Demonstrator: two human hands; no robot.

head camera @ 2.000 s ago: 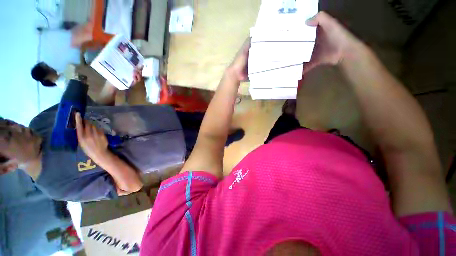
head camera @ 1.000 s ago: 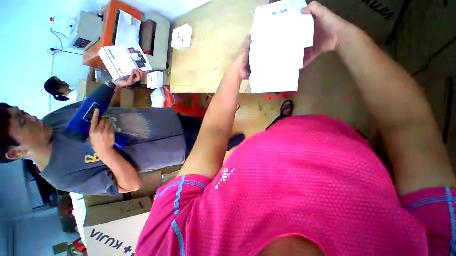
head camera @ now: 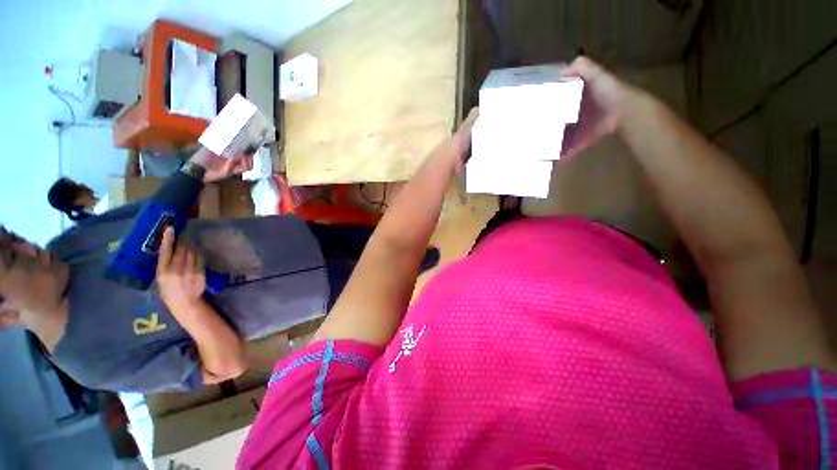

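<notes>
A stack of white boxes (head camera: 518,128) is at the upper middle, stepped at its edges and so bright that most print is lost. My left hand (head camera: 466,138) presses on its left side, mostly hidden behind the boxes. My right hand (head camera: 595,108) holds its right side, with fingertips at the top corner. The stack is held between both hands, just right of the plywood table (head camera: 367,101).
A person (head camera: 193,275) at left holds a blue tool (head camera: 151,234) and a white box (head camera: 229,126). A small white box (head camera: 299,76) lies on the table. An orange machine (head camera: 150,83) stands beyond. Brown cardboard (head camera: 633,202) is behind and right of my hands.
The stack in my hands now shows right of the table instead of partly over it. The other person's box has turned and sits close to the blue tool's tip.
</notes>
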